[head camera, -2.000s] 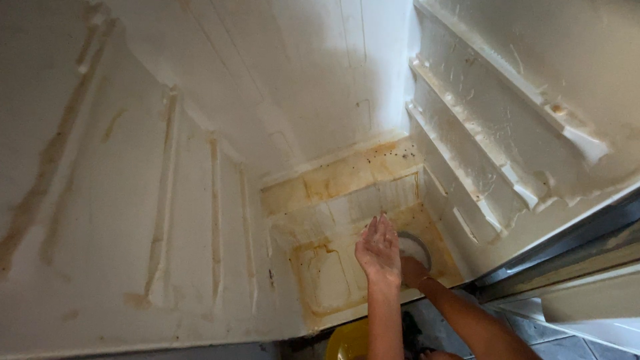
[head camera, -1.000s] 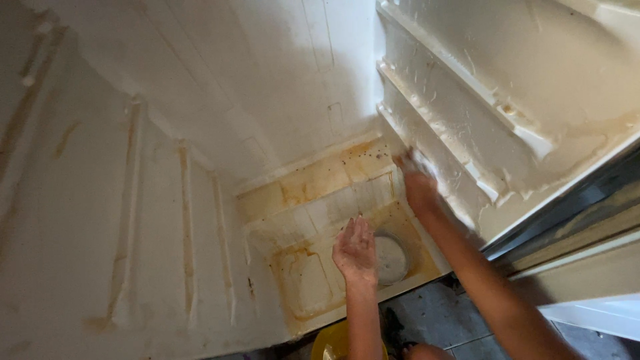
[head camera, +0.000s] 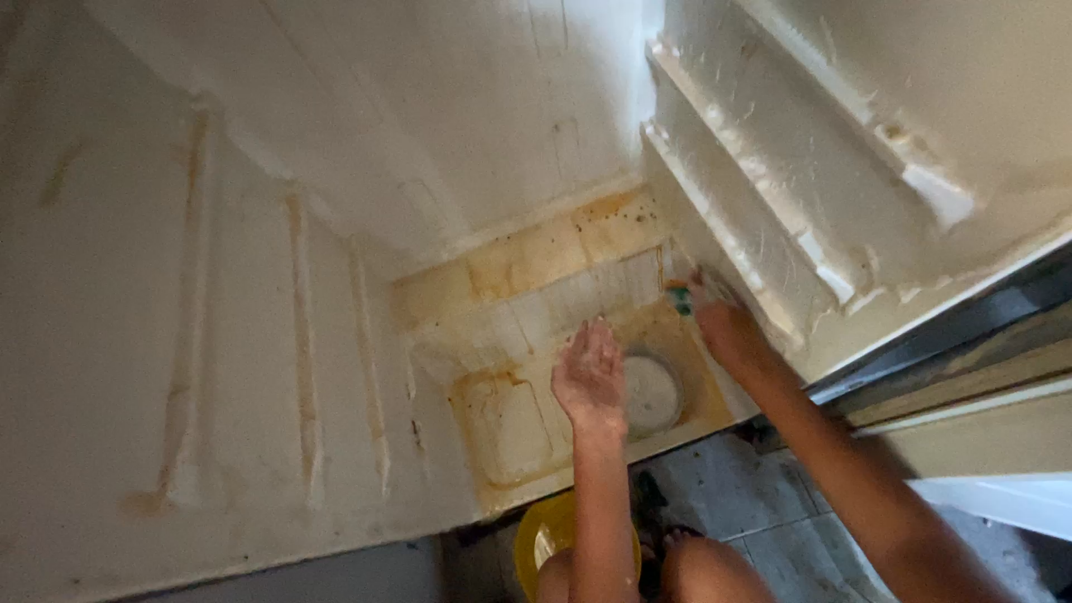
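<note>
The stained interior of a refrigerator surrounds both hands, with shelf ridges on its left wall (head camera: 251, 335) and right wall (head camera: 754, 151). My left hand (head camera: 591, 375) hangs palm up over the cavity floor, fingers apart and holding nothing. Low against the right wall, my right hand (head camera: 712, 306) is blurred, with a green and orange scrubbing sponge (head camera: 680, 298) at its fingertips. A round, whitish dish (head camera: 651, 394) sits on the brown-stained floor (head camera: 502, 427), partly hidden behind my left hand.
A yellow basin (head camera: 536, 536) stands on the grey tiled floor (head camera: 712, 486) between my knees, below the refrigerator's front edge. The open door (head camera: 963, 419) with its dark gasket lies at the right. Brown grime marks the back ledge (head camera: 519, 260).
My right hand was by the round dish, rose to the right wall's ridges, and is now lower, near the back right corner. My left hand stays raised and empty.
</note>
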